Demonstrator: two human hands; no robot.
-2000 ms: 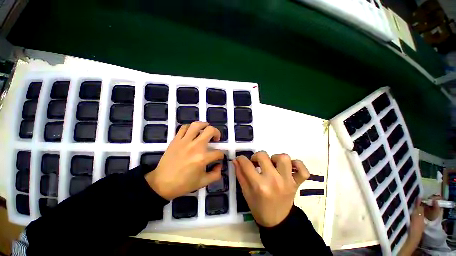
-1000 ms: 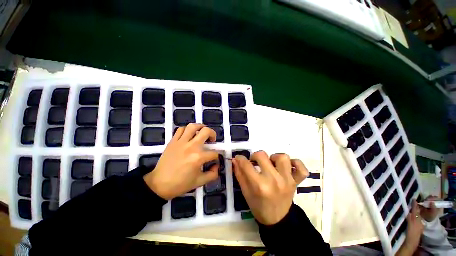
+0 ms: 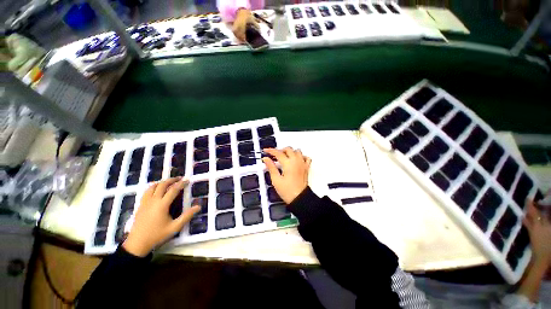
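The white parts tray (image 3: 235,171) lies on the white bench, with black rounded housings (image 3: 225,201) in two long rows of slots. My right hand (image 3: 289,172) is over the upper right part of the tray. It holds thin shiny tweezers (image 3: 255,155) between thumb and fingers, tips pointing left over a housing. My left hand (image 3: 158,216) lies over the lower row, left of the middle, fingers apart, and hides some housings. I see nothing held in it.
Two black strips (image 3: 350,185) lie right of the tray. A second parts tray (image 3: 454,171) stands tilted at right, with a neighbour's hand (image 3: 536,227) on it. Green conveyor (image 3: 241,90) runs behind. Across it are a pink-sleeved person's hand, loose black parts and another tray. Crinkled plastic bag (image 3: 45,181) at left.
The view has lifted and shows the far side. My hands were close together over the lower row; my left has moved left and opened, my right has moved to the upper row.
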